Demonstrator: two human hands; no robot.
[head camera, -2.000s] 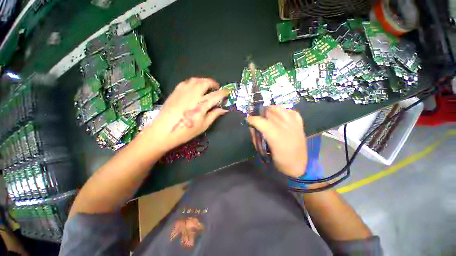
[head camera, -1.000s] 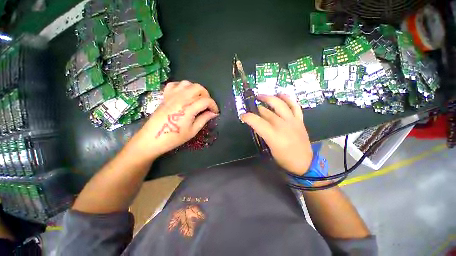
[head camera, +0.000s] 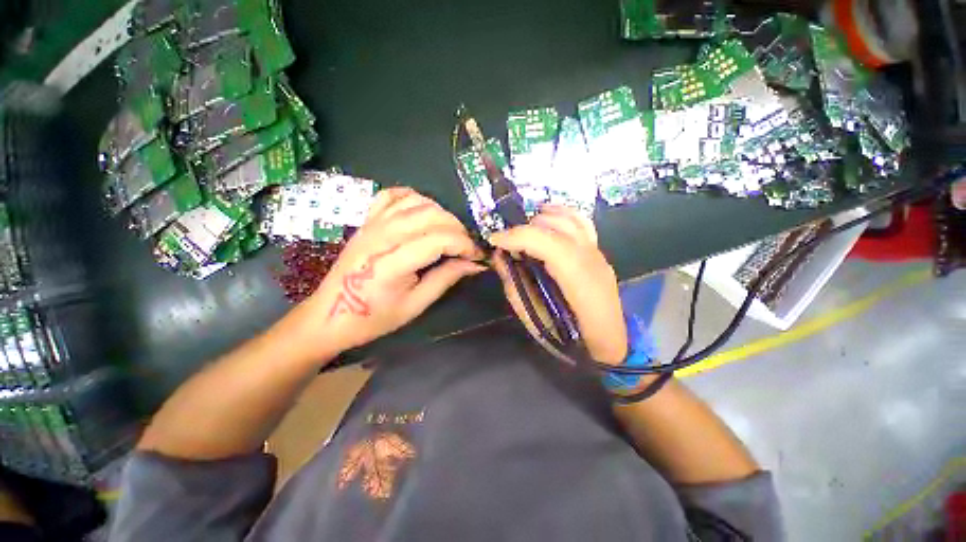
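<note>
My left hand (head camera: 394, 263), with red marks on its back, has thumb and forefinger pinched on a tiny dark component (head camera: 484, 256). These fingertips meet those of my right hand (head camera: 567, 263). My right hand holds the soldering iron (head camera: 502, 188), its tip pointing up and away, over the nearest circuit board (head camera: 482, 175). More green and silver boards (head camera: 614, 138) fan out to the right. The pile of red components (head camera: 303, 271) lies left of my left hand. Pale boards (head camera: 318, 205) lie just beyond it. The component's colour and exact shape are unclear.
Overlapping stacks of boards (head camera: 212, 106) stand on the dark green mat (head camera: 392, 95) at left. An orange and white ring (head camera: 863, 32) is at the far right. Black cable (head camera: 731, 328) loops past the bench edge by my right wrist, near a white tray (head camera: 789, 281).
My left hand has moved from beside the red pile to meet my right fingertips, uncovering the pile and pale boards. My right hand and iron have shifted slightly left. The view has shifted too.
</note>
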